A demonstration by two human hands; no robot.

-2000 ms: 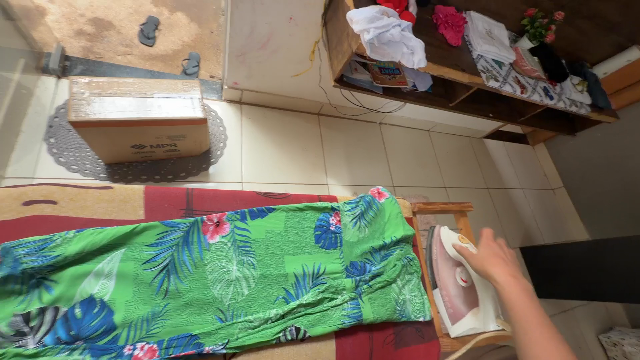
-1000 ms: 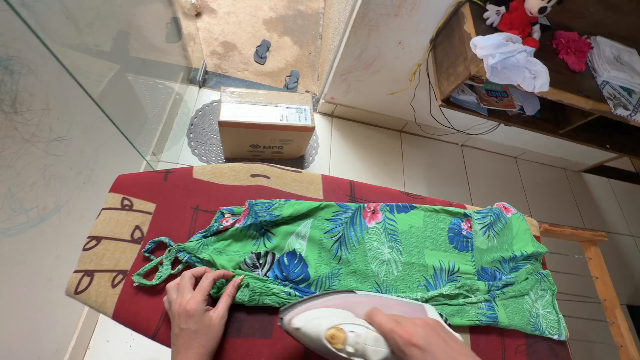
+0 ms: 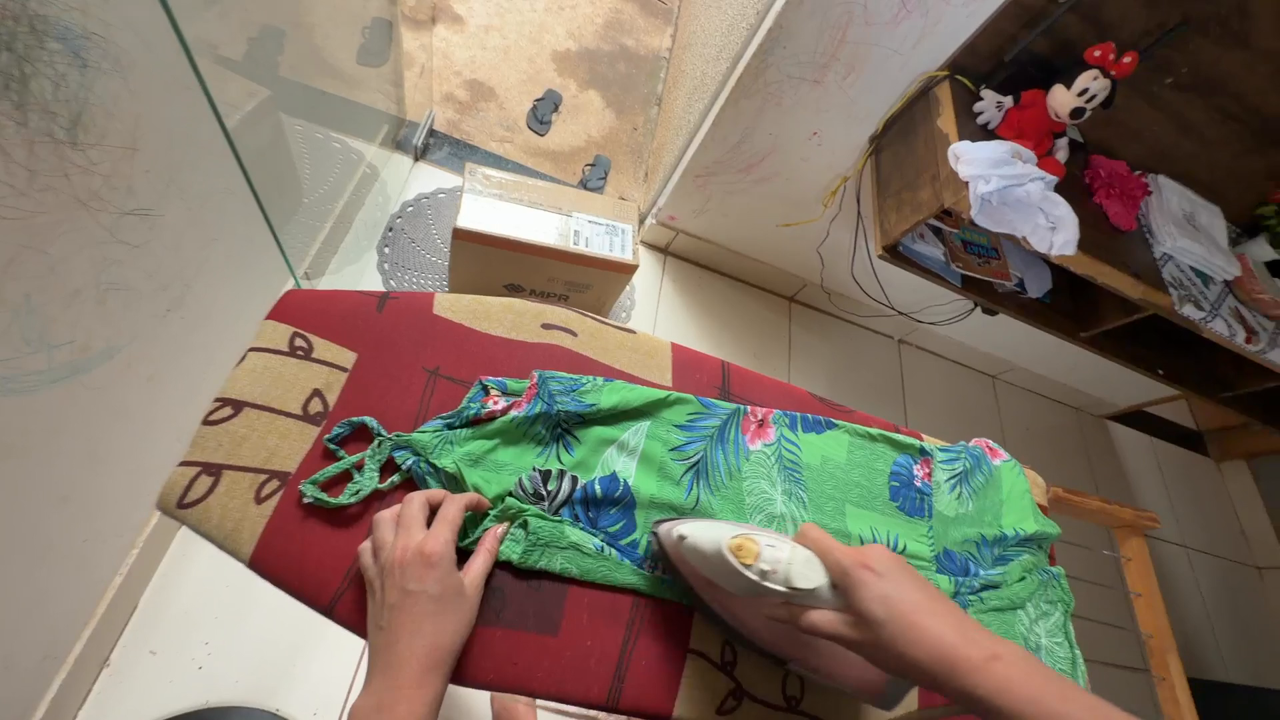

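Observation:
A green garment [image 3: 690, 450] with blue leaves and pink flowers lies lengthwise over a red and beige patterned ironing board [image 3: 380, 340]. Its thin tie straps [image 3: 350, 470] form loops at the left end. My left hand [image 3: 425, 560] pinches the garment's near edge beside the straps, between thumb and fingers. With my right hand [image 3: 850, 590] I hold a white and pinkish clothes iron [image 3: 750, 560] by its handle. The iron's tip points left and rests over the garment's near edge, while its heel extends over the board. The soleplate is hidden.
Beyond the board, a cardboard box [image 3: 545, 240] stands on a grey crocheted mat [image 3: 415, 240]. A glass panel [image 3: 300, 130] is at upper left. At right are a wooden shelf unit [image 3: 910, 190] holding a plush toy [image 3: 1040, 115] and white cloth [image 3: 1010, 190], and a wooden frame [image 3: 1145, 600].
Two seconds ago my right hand was at the iron on the wooden rest at the right; the iron is now over the garment. My left hand has come into view. The view has swung left.

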